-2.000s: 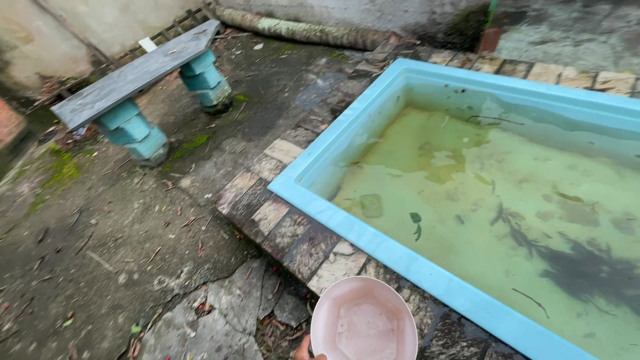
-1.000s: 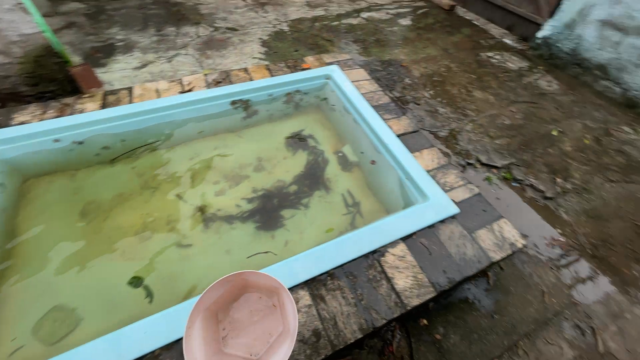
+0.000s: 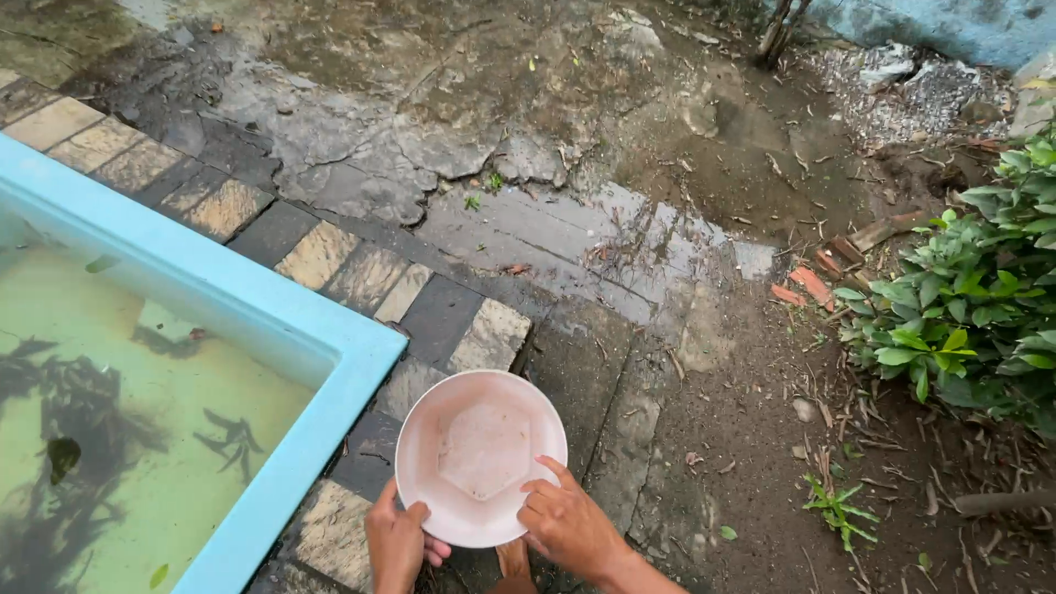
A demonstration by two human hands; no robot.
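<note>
A pale pink bowl (image 3: 483,450) with a hexagonal base is held low in front of me, just right of the corner of a light-blue basin (image 3: 363,342). My left hand (image 3: 400,532) grips the bowl's lower left rim with the thumb at the edge. My right hand (image 3: 565,516) is at the lower right rim, its index finger reaching over the inside wall. Specks of dirt mark the bowl's inner surface. Murky greenish water (image 3: 247,363) with dark sunken leaves fills part of the basin.
Stone tiles (image 3: 318,256) border the basin. Wet, cracked paving (image 3: 536,239) lies beyond. At right are a leafy bush (image 3: 957,305), broken bricks (image 3: 813,285) and bare soil with twigs. A foot (image 3: 514,561) shows below the bowl.
The view has swung right, from the bench and basin to the basin's corner and the bush. Both hands now show at the bowl; two seconds ago only fingers at its left edge were visible.
</note>
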